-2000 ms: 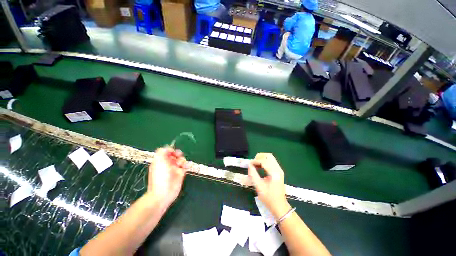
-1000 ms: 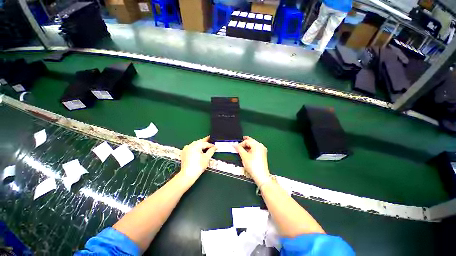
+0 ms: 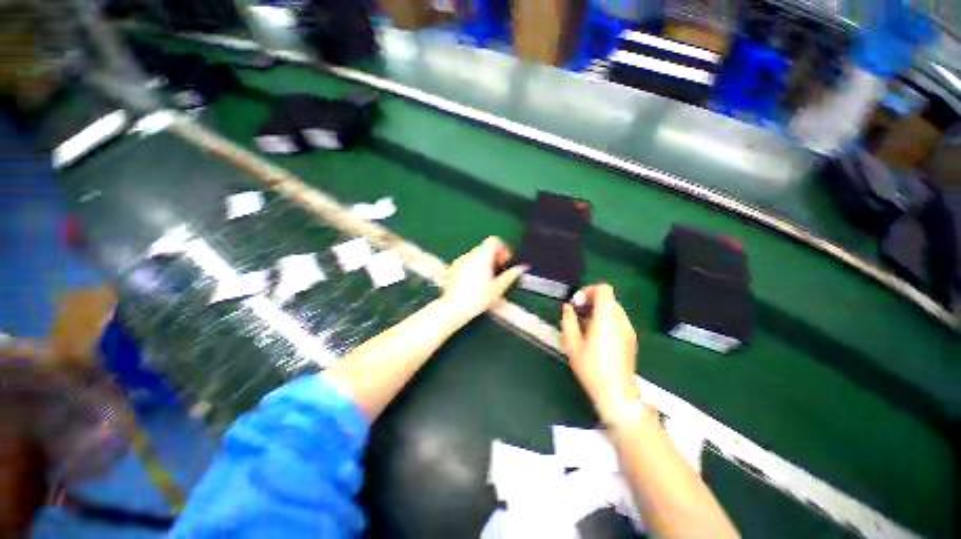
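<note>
A matte black box (image 3: 555,240) with an orange mark at its far end lies on the green belt. A white end label (image 3: 544,284) shows on its near face. My left hand (image 3: 482,278) is beside the box's near left corner, thumb and fingers apart, with nothing seen in it. My right hand (image 3: 603,339) is just off the near right corner, thumb and finger close together. A small pale spot shows at its fingertips, too blurred to tell if it is a held piece.
Another labelled black box (image 3: 708,284) lies to the right on the belt (image 3: 443,174). More boxes (image 3: 342,121) lie far left. White papers (image 3: 537,476) lie on the bench near my right forearm, others (image 3: 300,274) on wrinkled film at left. A rail (image 3: 416,263) edges the belt.
The view has swung left. Both hands have come off the box's near end and moved apart; the white label there is now uncovered.
</note>
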